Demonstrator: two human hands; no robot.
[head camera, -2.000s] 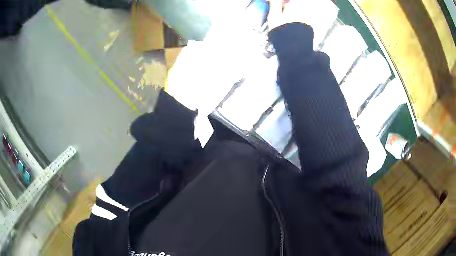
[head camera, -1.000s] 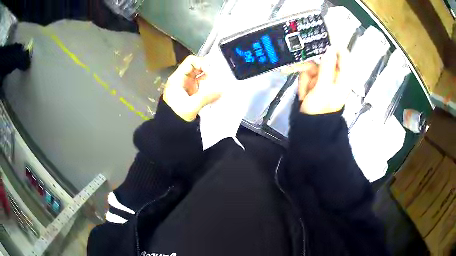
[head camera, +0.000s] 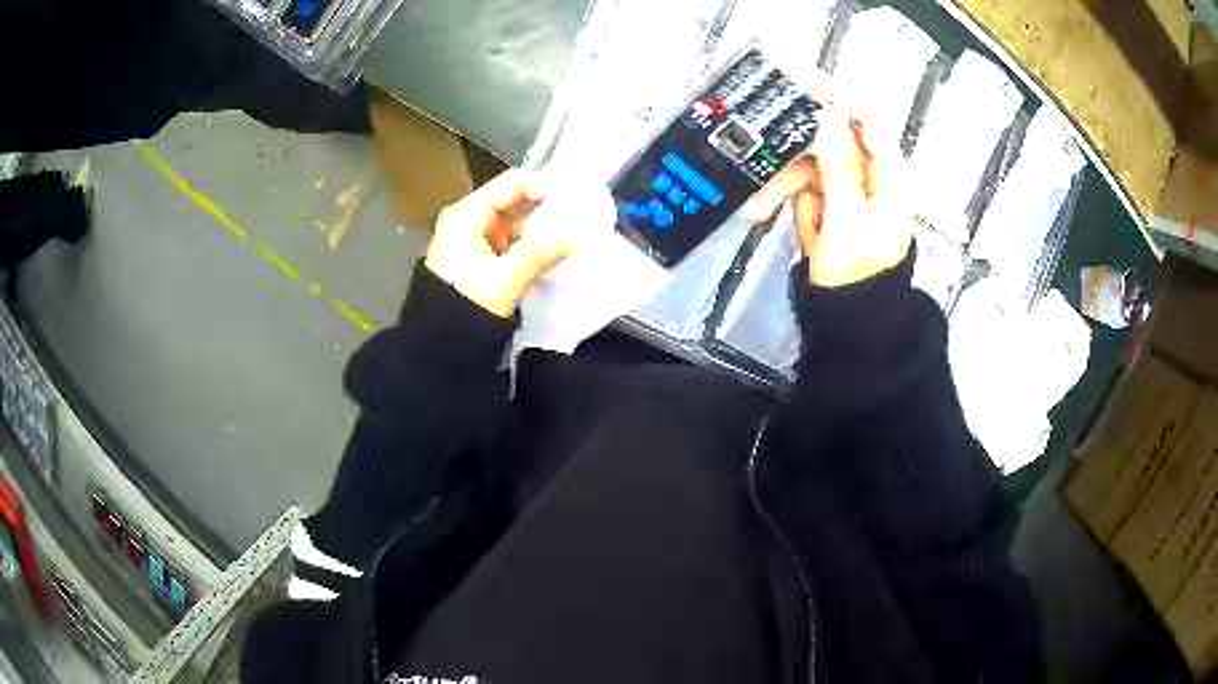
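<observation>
A black keypad phone (head camera: 675, 194) with blue lettering on its screen is held tilted above the tray, keypad end up and to the right. My right hand (head camera: 848, 201) grips it at the keypad side. My left hand (head camera: 492, 241) holds a thin white phone bag (head camera: 574, 301) that hangs below the fingers. The phone's lower left end is at the bag; whether it is inside the opening is hard to tell. A clear blister tray (head camera: 708, 350) lies under the hands, with white bagged phones (head camera: 964, 144) in its pockets.
A loose pile of white bags (head camera: 1018, 368) lies at the tray's right end, beside a small silvery can (head camera: 1111, 297). Another clear tray (head camera: 314, 40) is at upper left. Brown cartons (head camera: 1155, 468) stand at right. A dark-clothed person (head camera: 147, 60) is at upper left.
The overexposed glare has faded. Since a second ago the phone has turned steeper, its screen end swinging down towards the bag in my left hand.
</observation>
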